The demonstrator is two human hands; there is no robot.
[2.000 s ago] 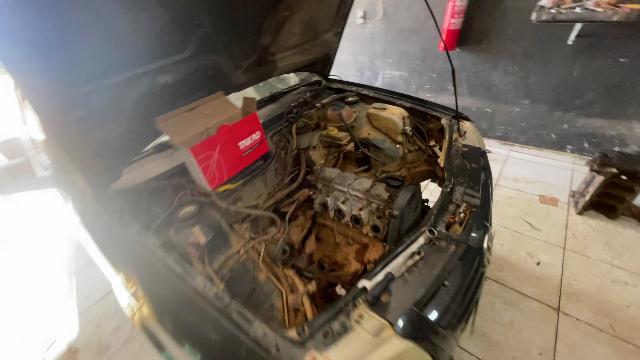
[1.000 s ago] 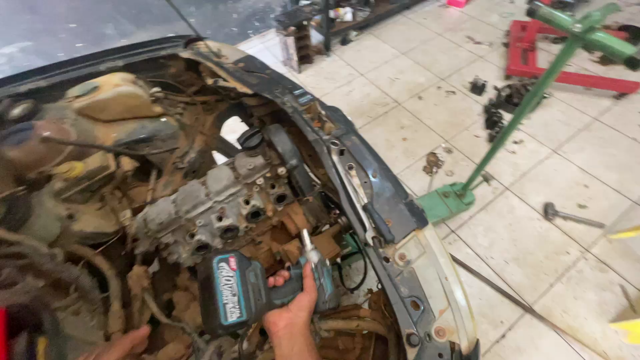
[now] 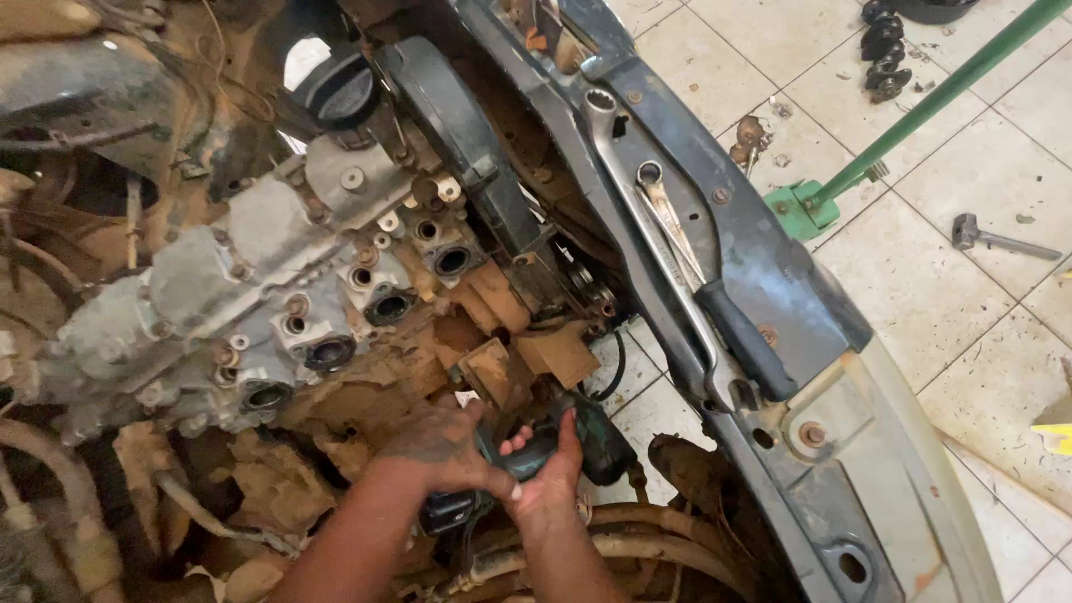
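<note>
Low in the engine bay, my right hand is closed round the grip of a teal and black cordless impact wrench. My left hand lies against the tool's left part, its fingers partly hidden. The tool's working end is not plainly visible. Just above the hands is the engine block, caked in brown dirt, under a grey cylinder head with open round ports. A black oil filler cap sits at its upper end, beside a dark belt cover.
A large combination wrench, a smaller wrench and a black-handled tool lie on the car's front panel. Hoses run below the hands. On the tiled floor are a green jack, a hammer and a dark shaft.
The view has moved in close over the engine bay. The impact wrench, held up above the bay a second ago, is now lower among the engine parts, and my left hand has come to it.
</note>
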